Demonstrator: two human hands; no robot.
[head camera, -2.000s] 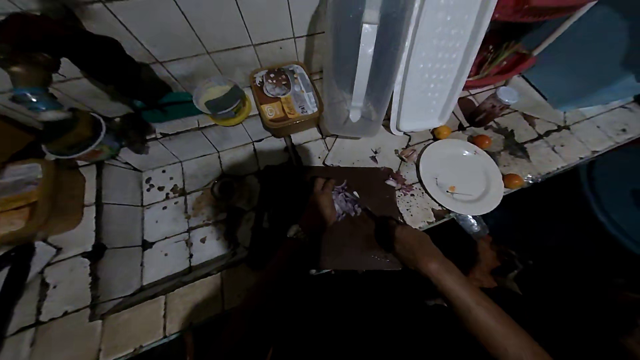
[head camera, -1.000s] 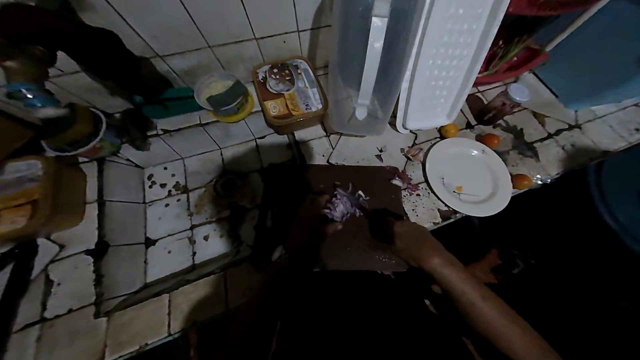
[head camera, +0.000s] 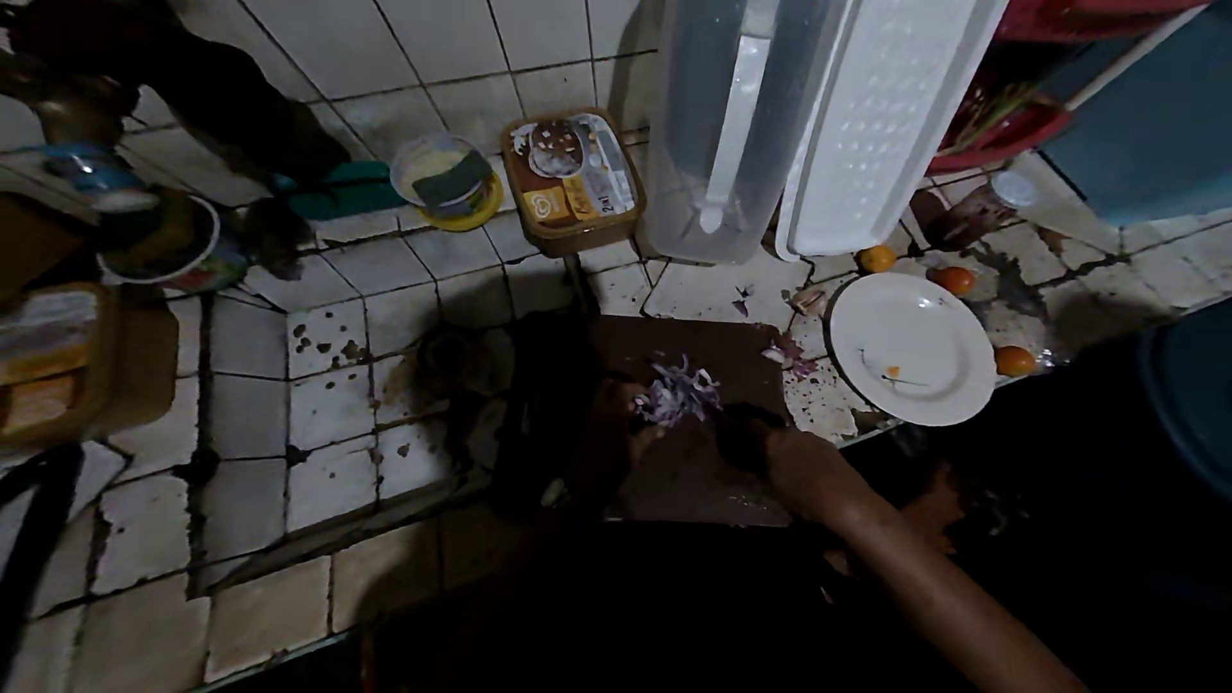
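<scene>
A dark brown cutting board (head camera: 698, 481) lies on the tiled counter, bearing a small heap of sliced purple onion (head camera: 680, 392). At the left side of the heap is my left hand (head camera: 621, 423), deep in shadow, its fingertips close to the slices. My right hand (head camera: 804, 472), at the board's right edge, is closed around the handle of a dark knife (head camera: 746, 428), whose blade is hard to make out. Onion skins (head camera: 791, 354) lie beside the board's upper right corner. To the right, a white plate (head camera: 914, 337) carries small scraps.
A tiled sink basin (head camera: 332, 423) is at left. Behind stand a brown plastic tub (head camera: 575, 231), a yellow-based cup (head camera: 452, 192), a clear container (head camera: 717, 144) and a white perforated tray (head camera: 866, 125). Orange fruits (head camera: 953, 280) surround the plate; a lidded jar (head camera: 977, 212) lies farther back.
My left hand, on the onion heap two seconds ago, is now at its left side. The slices are heaped more loosely than at first. My right hand stays at the board's right side.
</scene>
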